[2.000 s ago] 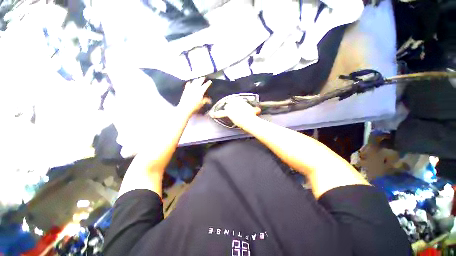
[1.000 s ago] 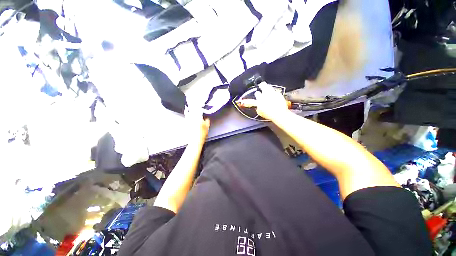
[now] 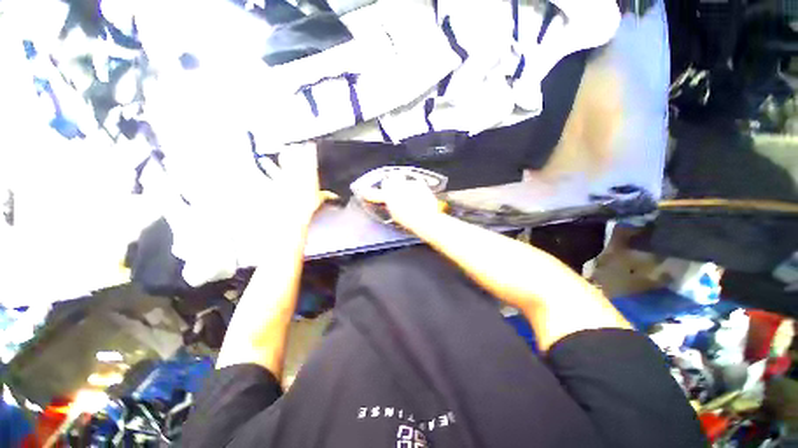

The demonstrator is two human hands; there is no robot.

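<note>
A pale grey-white garment (image 3: 385,70) with black strips lies across the table. Its wide black band (image 3: 499,153) runs along the edge nearest me, with a tiny label at its middle. My right hand (image 3: 409,199) is closed on the steam iron (image 3: 360,185), whose pointed plate faces left on the black band near the table's front edge. My left hand (image 3: 302,179) lies at the left end of the band, left of the iron. It is overexposed, so its finger grip is unclear.
The hose (image 3: 534,213) runs right from the iron along the table's front edge. A brown scorched patch (image 3: 595,122) marks the pale table (image 3: 649,105) at right. Bright heaped cloth (image 3: 96,175) fills the left. Blue, red and white items lie below the table.
The garment's black band, folded up around the left hand a second ago, now lies flatter. The iron and right hand have moved left in view. The left hand has shifted left and away from me.
</note>
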